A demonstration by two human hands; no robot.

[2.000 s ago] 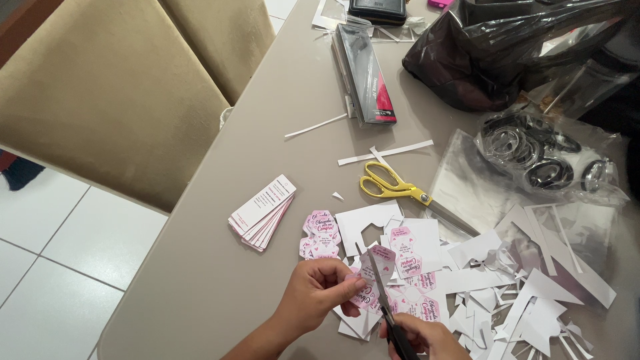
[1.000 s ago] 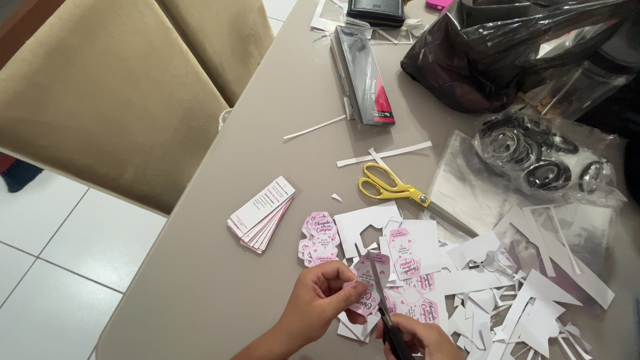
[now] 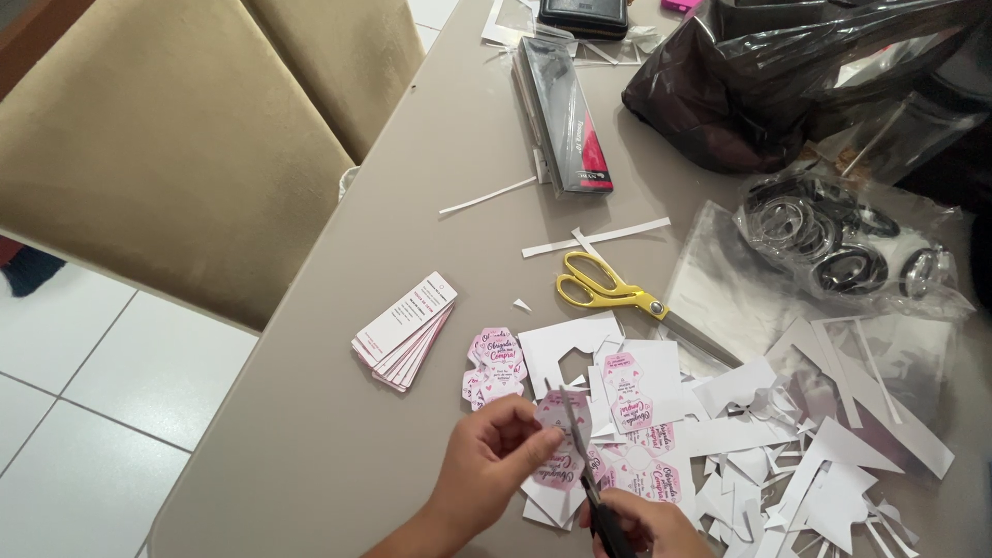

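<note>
My left hand point(image 3: 496, 457) pinches a pink printed paper tag point(image 3: 559, 465) between thumb and fingers. My right hand point(image 3: 643, 523) grips black-handled scissors point(image 3: 587, 473), whose blades lie along the tag's right side. Cut pink tags point(image 3: 496, 364) are piled just above my left hand. Printed sheets with pink tag shapes point(image 3: 639, 473) lie under and right of the scissors. White paper with a cut-out hole point(image 3: 554, 337) is above them. Yellow-handled scissors point(image 3: 612, 291) rest farther up. A fanned stack of white printed cards point(image 3: 407, 322) lies to the left.
White paper scraps point(image 3: 775, 480) cover the lower right. A clear bag of black coiled rings point(image 3: 837, 240) lies on plastic sleeves at the right. Behind are a black plastic bag point(image 3: 721, 101), a scissors box point(image 3: 562, 116) and a black case point(image 3: 583, 17). Beige chairs point(image 3: 170, 147) stand along the table's left edge.
The pink tag in my left hand now appears more upright, with the scissor blades along its right side. Both hands keep their hold.
</note>
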